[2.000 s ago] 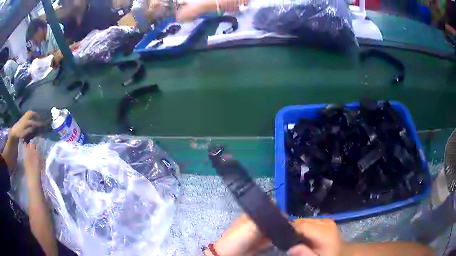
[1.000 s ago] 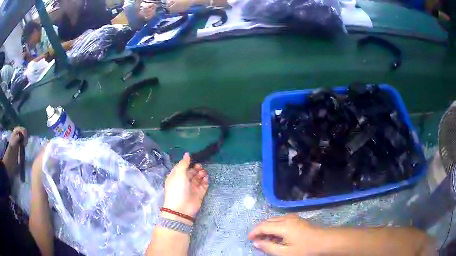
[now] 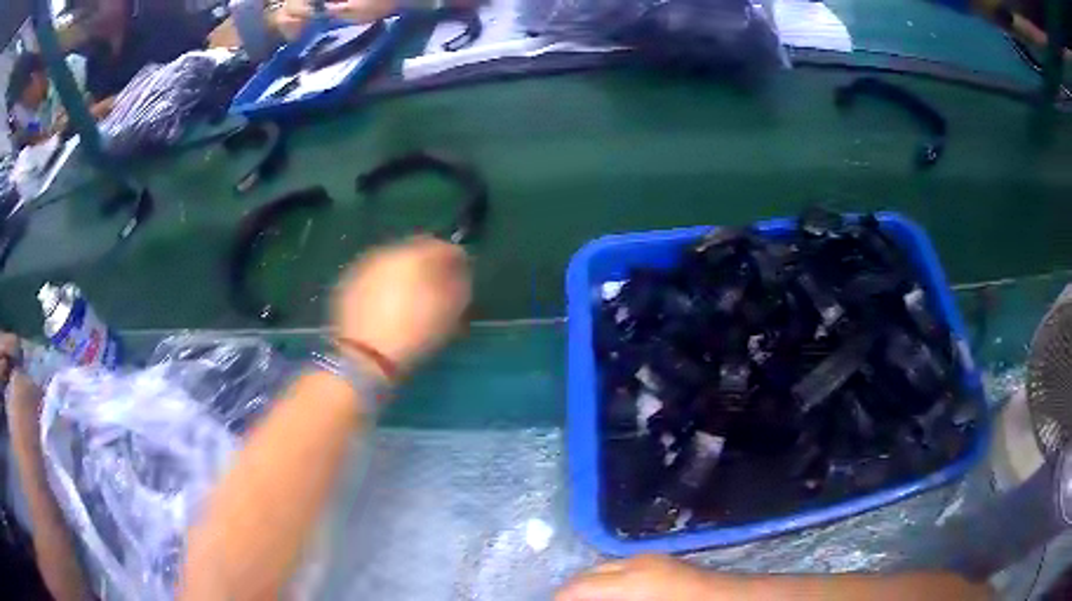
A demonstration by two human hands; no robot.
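Observation:
A black curved band [image 3: 459, 176] lies on the green conveyor belt [image 3: 658, 153]. My left hand [image 3: 406, 299] is over the belt's near edge, just below this band. It is motion-blurred, and I cannot tell whether its fingers touch the band. A second black curved band [image 3: 245, 252] lies to the left on the belt. My right hand [image 3: 641, 580] is at the bottom edge, partly cut off, below the blue bin [image 3: 580, 411]. Its fingers are not clear. The bin is heaped with small black plastic parts [image 3: 811, 364].
A spray can [image 3: 80, 329] and a crumpled clear bag [image 3: 118, 470] are at left. A desk fan [image 3: 1050, 364] is at right. Another band [image 3: 899, 100] and a flat blue tray [image 3: 317, 65] are farther back. Other people's arms show at left and top.
The band I held in both hands two seconds ago now lies on the belt, farther out than one second ago. My left hand has reached forward; my right is lower in view.

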